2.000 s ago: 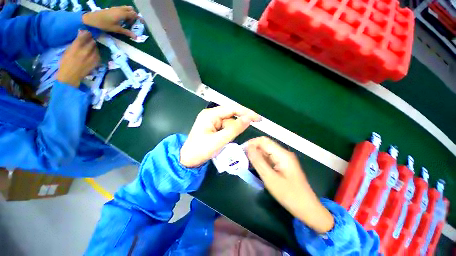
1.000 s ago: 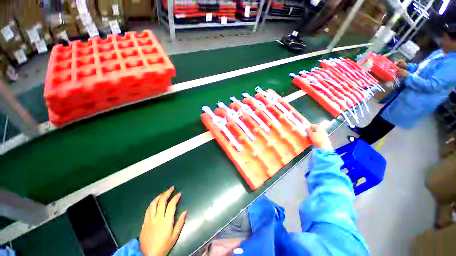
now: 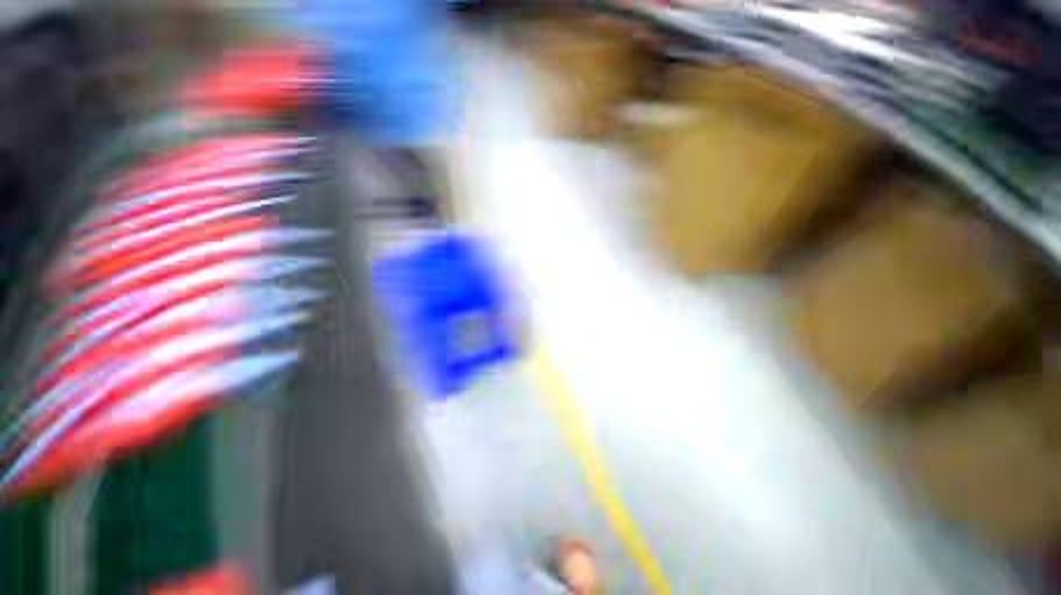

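Note:
The whole view is badly blurred. A small skin-coloured patch at the bottom edge looks like part of my right hand [image 3: 576, 566]; its fingers and anything in it cannot be made out. My left hand is not in view. Red trays [image 3: 151, 308] with pale blue watches in rows lie on the left, straps overhanging their right side. Another red piece [image 3: 207, 580], apparently a tray, is cut off by the bottom edge at the lower left.
A deep blue plastic stool or bin [image 3: 448, 308] stands on the pale floor right of the bench. A person in blue [image 3: 390, 64] is at the top. Brown cartons [image 3: 739, 186] stand on the right. A yellow line [image 3: 593, 465] crosses the floor.
The view has swung sharply right and blurred. The stacked empty trays and phone are out of view; the blue stool or bin sits nearer the middle. My left hand has left the picture.

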